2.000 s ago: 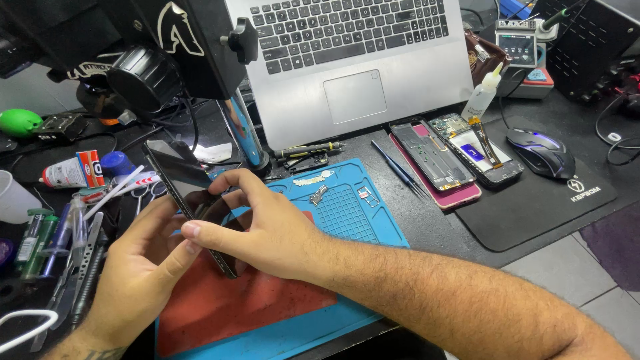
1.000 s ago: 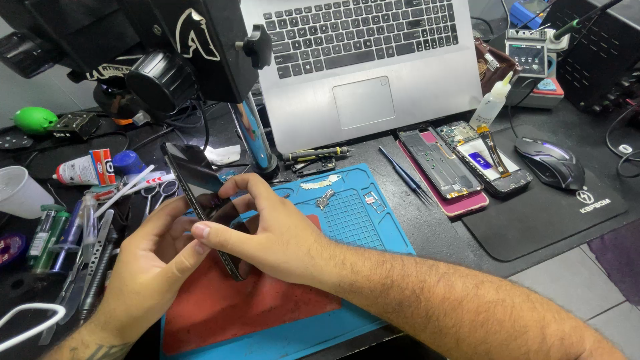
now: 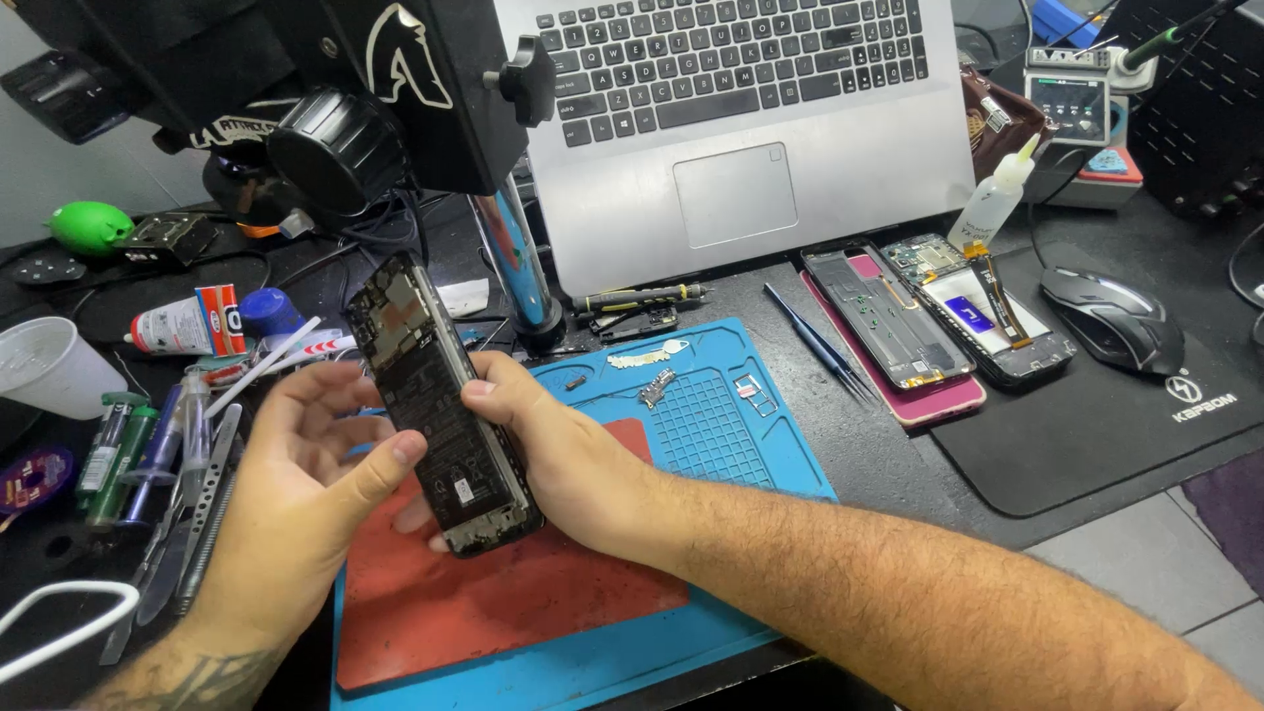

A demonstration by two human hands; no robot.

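An opened smartphone (image 3: 439,415), its battery and circuit board facing up, is tilted above the mats. My right hand (image 3: 563,459) grips its right edge, thumb on the rim. At its left side is my left hand (image 3: 331,474), fingers spread and thumb tip at the battery's edge; whether it bears on the phone is unclear. Beneath lie a red mat (image 3: 513,602) and a blue silicone work mat (image 3: 790,439). The blue mat holds a small metal phone part (image 3: 656,389), a SIM tray (image 3: 755,395), a pale toothed strip (image 3: 648,355) and a tiny dark part (image 3: 576,382).
A laptop (image 3: 632,207) stands behind, beside a microscope stand's metal post (image 3: 515,257). To the right are tweezers (image 3: 818,341), a phone frame (image 3: 889,316), another opened phone (image 3: 987,316) and a mouse (image 3: 1111,316). Syringes (image 3: 153,454), hand tools and a plastic cup (image 3: 54,365) crowd the left.
The phone has been turned: its glossy dark face showed earlier, and now its battery and board do. My left hand has opened somewhat, while my right hand has shifted to the phone's right edge.
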